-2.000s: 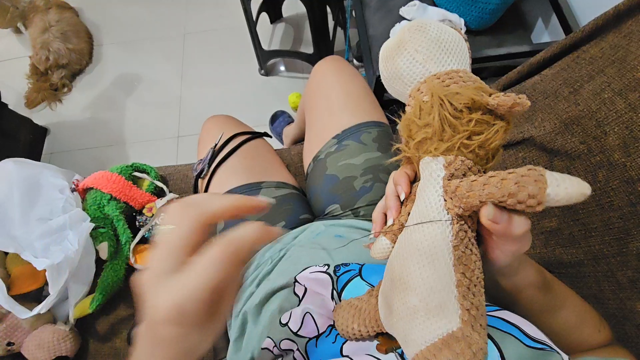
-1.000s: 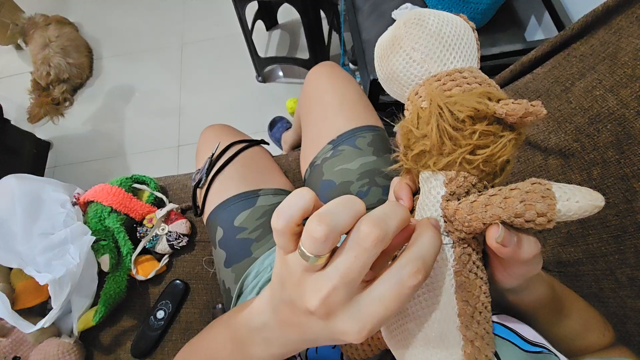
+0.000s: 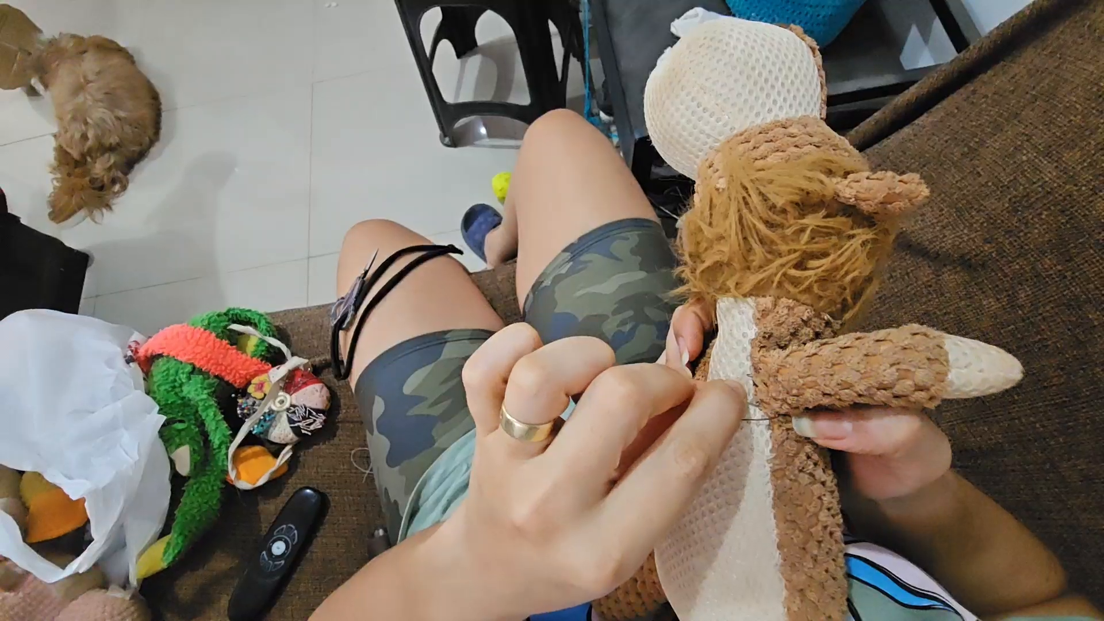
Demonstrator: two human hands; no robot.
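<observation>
A crocheted stuffed toy [image 3: 806, 509] with a cream front, brown sides and shaggy tan hair lies upright along my right side. My right hand [image 3: 880, 444] grips its body, thumb below the toy's outstretched arm [image 3: 862, 366] and fingertips showing at the opposite edge. My left hand [image 3: 586, 457], wearing a gold-coloured ring, has its fingertips pinched together at the cream front near the seam. A thin dark strand [image 3: 756, 419], thread or needle, runs from those fingertips to the brown side. What lies inside the pinch is hidden.
On the brown sofa [image 3: 992, 216] at left are a white plastic bag [image 3: 86, 431], a green crocheted piece [image 3: 185, 431], a round patchwork pincushion [image 3: 289, 404] and a black remote [image 3: 278, 552]. Small scissors [image 3: 354, 297] rest by my knee. A dog [image 3: 99, 112] lies on the tiles.
Two seconds ago my left hand was raised, blurred, away from the toy, with a dark thread across the cream front. It has since come to the seam beside the toy's arm. My right hand still holds the toy.
</observation>
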